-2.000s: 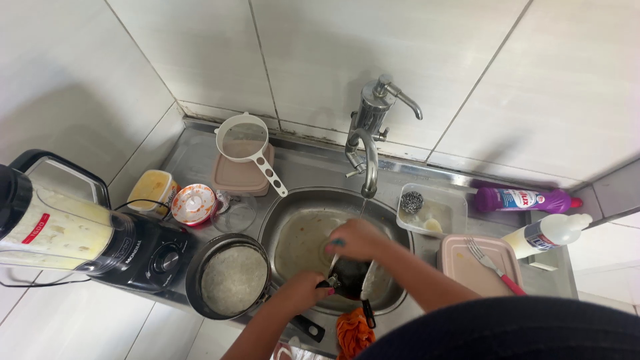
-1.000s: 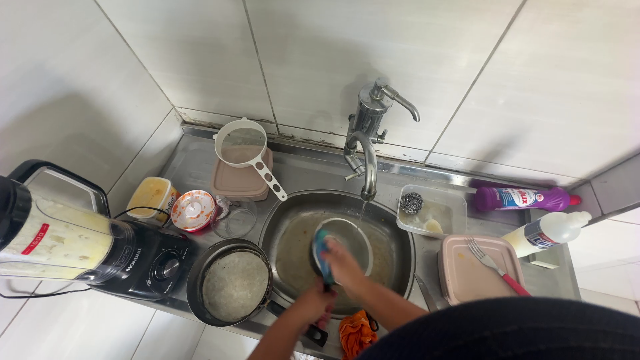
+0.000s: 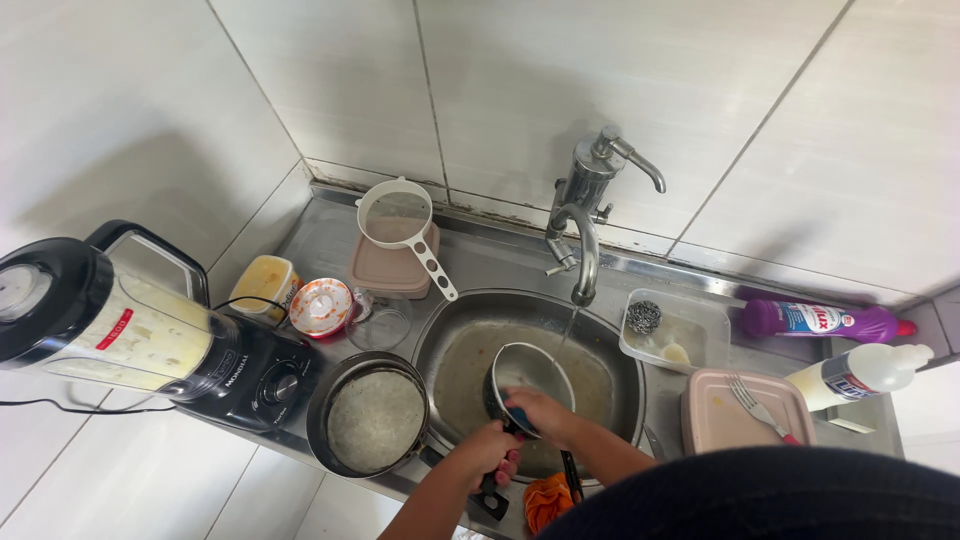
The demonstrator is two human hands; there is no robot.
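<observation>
Over the stainless steel sink [image 3: 450,337], my left hand [image 3: 491,454] grips the black handle of a small saucepan [image 3: 532,367], its pale inside tilted toward me. My right hand [image 3: 540,416] presses a blue sponge [image 3: 521,420] against the near side of the pan; the fingers partly cover it. A thin stream of water falls from the faucet [image 3: 585,262] toward the pan. Another black handle [image 3: 571,476] leans over the sink's near edge beside an orange cloth [image 3: 547,502].
Left: a frying pan [image 3: 375,424], a blender [image 3: 165,337], a margarine tub [image 3: 262,281], a white strainer [image 3: 394,214] on a lidded container [image 3: 390,266]. Right: a tub with a steel scourer [image 3: 643,316], a container [image 3: 720,424] with a fork [image 3: 757,409], a purple bottle [image 3: 817,319], a white bottle [image 3: 855,375].
The saucepan's round opening shows clearly now, while two seconds ago my hands and its dark side were over the sink. My right hand with the sponge has moved down toward the pan's near side.
</observation>
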